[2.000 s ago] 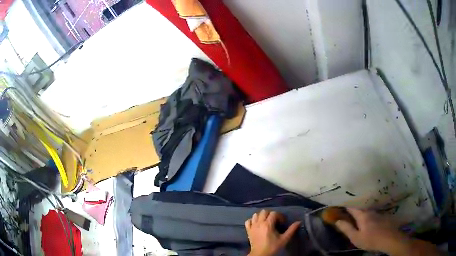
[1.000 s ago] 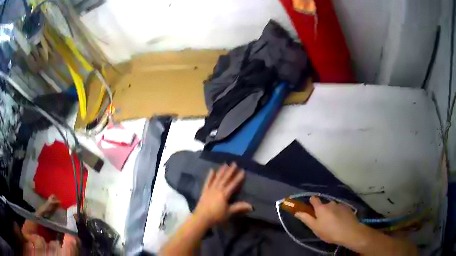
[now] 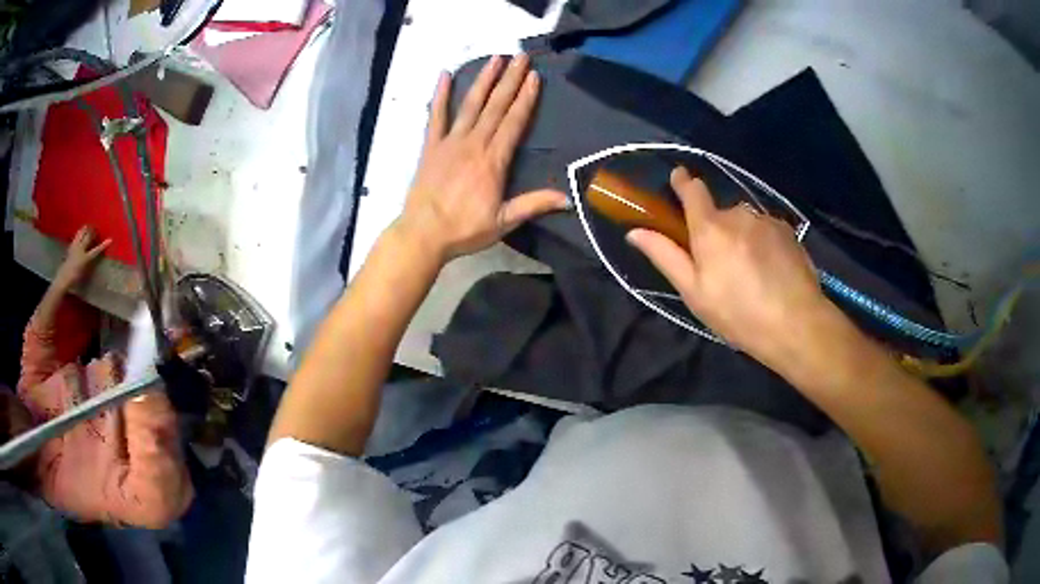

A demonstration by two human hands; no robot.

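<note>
A dark grey and black garment piece lies over the pressing table and hangs in folds towards my body. My left hand lies flat on its left end, fingers spread, thumb pointing right, holding nothing. My right hand grips the orange-brown handle of the steam iron. The iron has a pale outline around a dark pointed plate, its tip towards my left hand, and it rests on the cloth. A board under the cloth cannot be made out.
A blue hose runs from the iron to the right edge. A blue board is at the top. At left are a grey strip, red cloth, another iron and a person in peach.
The view has tipped down towards my body. My left hand has come to lie flat at the garment's left end. The iron stays in my right hand on the cloth.
</note>
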